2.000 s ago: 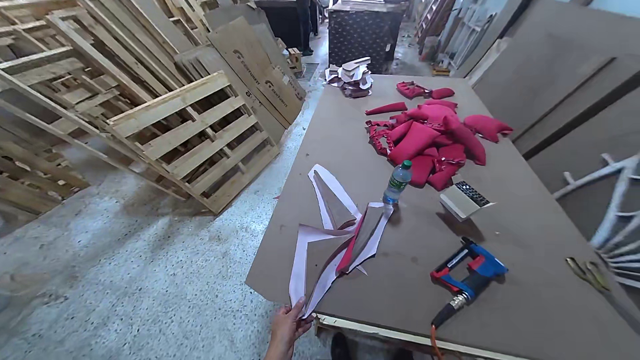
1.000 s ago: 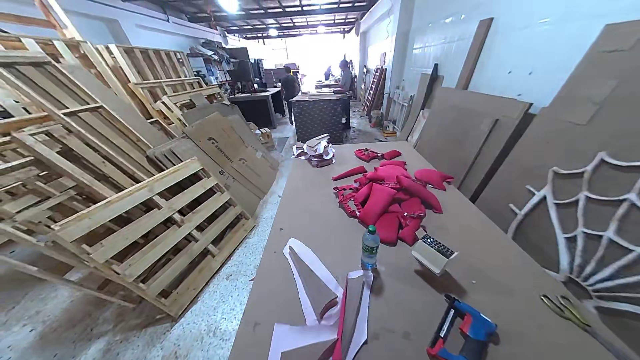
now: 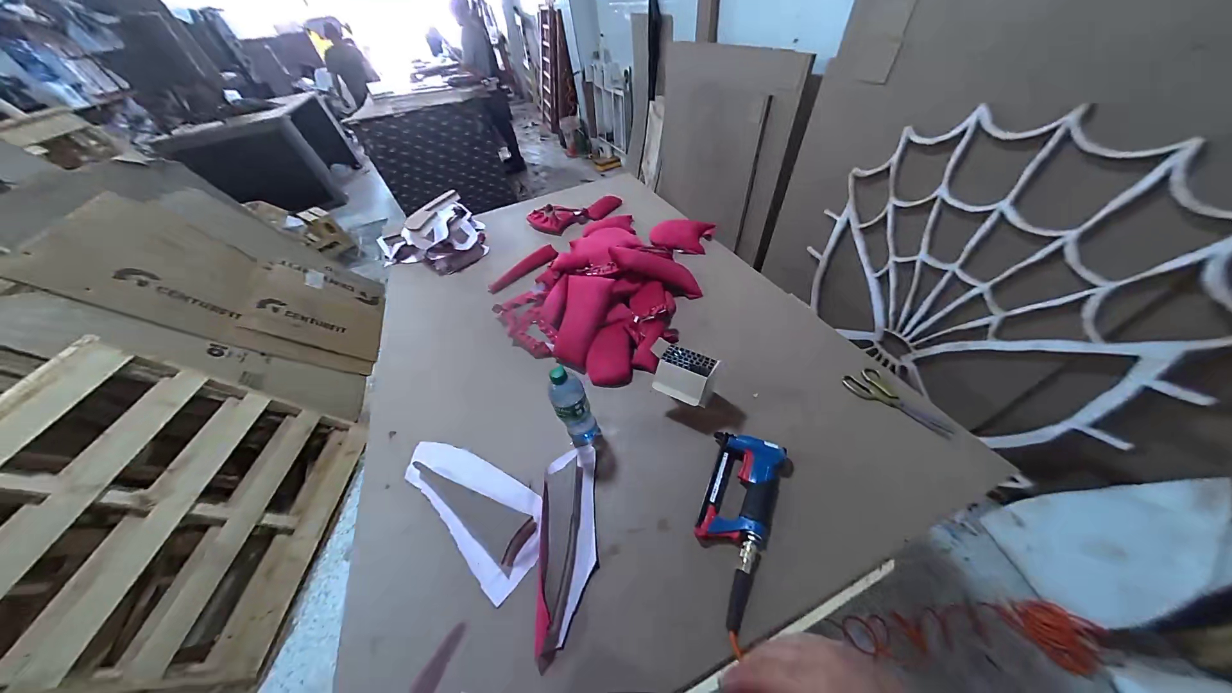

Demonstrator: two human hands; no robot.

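A blurred hand, seemingly my right hand (image 3: 808, 664), shows at the bottom edge beside the table's front edge; its fingers are unclear. My left hand is out of view. Nearest to the visible hand is a blue and red pneumatic staple gun (image 3: 751, 486) with an orange air hose. White and dark fabric strips (image 3: 481, 549), one with a red edge, lie left of it. Behind them stands a plastic bottle with a green cap (image 3: 573, 409). A small box of dark-topped pieces (image 3: 686, 373) sits beside a heap of red stuffed fabric pieces (image 3: 597, 308).
Gold-handled scissors (image 3: 895, 399) lie near the table's right edge. A white web-shaped frame (image 3: 1011, 250) leans against boards at right. Wooden pallets (image 3: 173, 510) and cardboard (image 3: 212, 289) stand left. A coiled orange hose (image 3: 1059, 635) is at lower right. Two people are in the background.
Two seconds ago a hand held the end of the white fabric strips at the front edge; the strips now lie with no hand on them. The view has shifted considerably.
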